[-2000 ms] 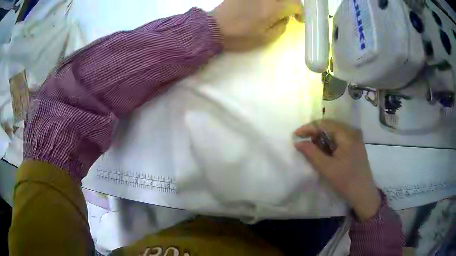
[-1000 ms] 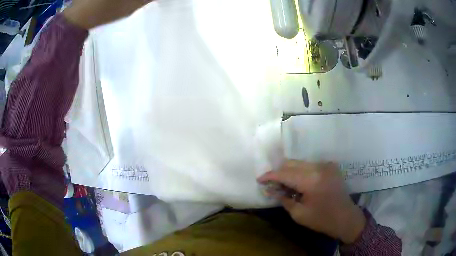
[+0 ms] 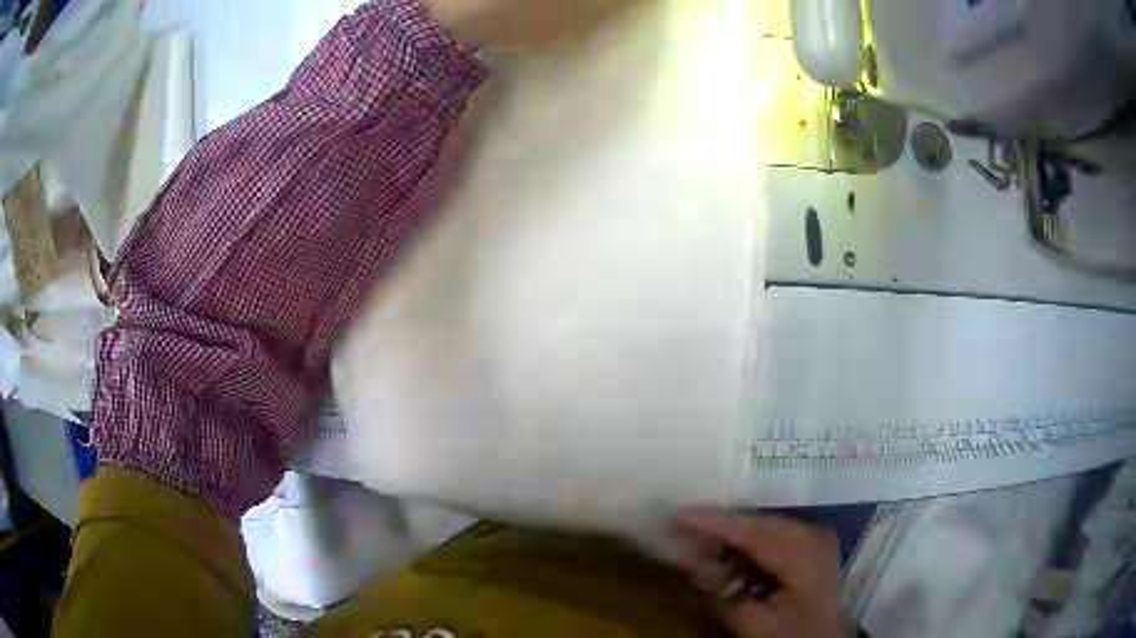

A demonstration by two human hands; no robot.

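Observation:
A large white fabric piece (image 3: 598,287) lies over the table left of the needle area, its right edge straight, its lower part blurred and hanging over the front edge. My left hand (image 3: 536,19) is at the top, cut off by the picture's edge; its fingers are hidden. My right hand (image 3: 785,567), blurred, is at the front edge by the fabric's lower right corner, with the dark thread snips (image 3: 750,576) in it. Its fingertips touch the fabric; whether they pinch it is unclear.
The sewing machine head (image 3: 997,62) and lamp (image 3: 828,44) are upper right, above the lit needle plate (image 3: 810,119). A printed ruler (image 3: 947,442) runs along the front edge. White pieces with a brown tag (image 3: 31,231) lie at left.
The fabric's right edge has straightened beside the needle plate. My left hand has moved right along the top. My right hand has moved down to the front edge, still with the snips.

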